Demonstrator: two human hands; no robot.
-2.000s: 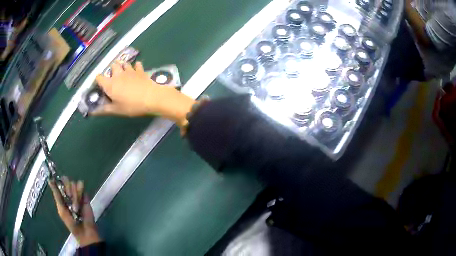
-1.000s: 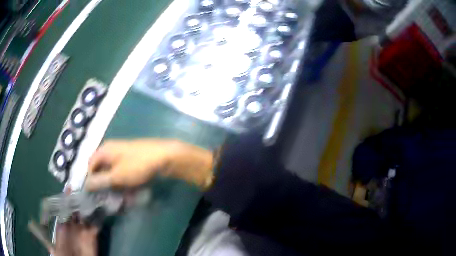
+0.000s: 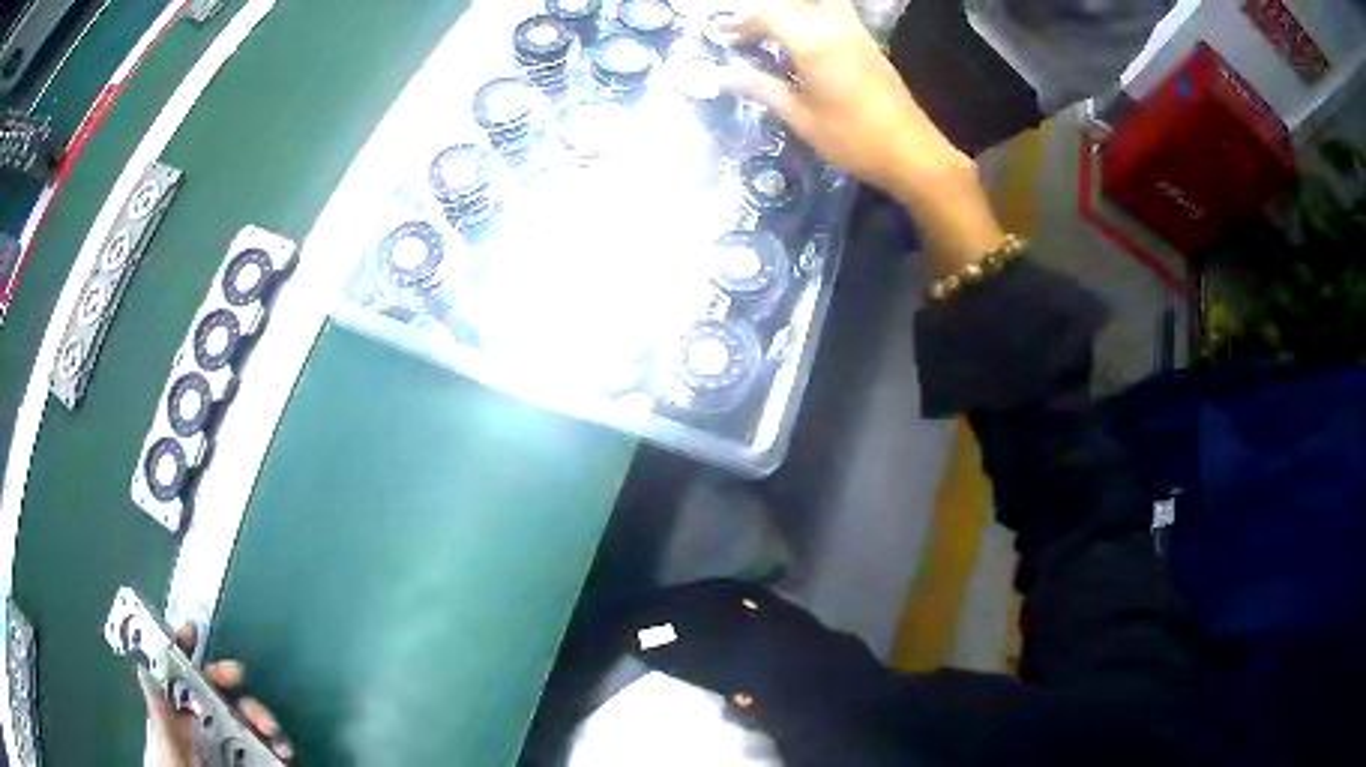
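Observation:
My left hand (image 3: 225, 712) is at the lower left, partly cut off by the bottom edge. It holds a grey housing bar (image 3: 202, 716), tilted, with its lower end out of the picture. My right hand (image 3: 854, 98) is over the clear blister tray (image 3: 562, 402) at the top, its fingertips among the black-rimmed round inserts (image 3: 710, 357). Whether its fingers grip one is unclear. Glare hides the tray's middle. A filled bar (image 3: 201, 373) with black rings in a row lies on the green surface, left of the tray.
A bar with pale seats (image 3: 113, 285) lies beyond the filled bar. Another bar (image 3: 21, 682) is at the left edge. White stripes run along the green surface (image 3: 420, 525). A red box (image 3: 1198, 165) stands at the upper right. A dark-clothed person's part (image 3: 974, 68) is behind the tray.
My right hand has left the bar area near my left hand and moved up and right to the tray. My left hand still holds a bar. Earlier, the right hand was on a bar across the belt.

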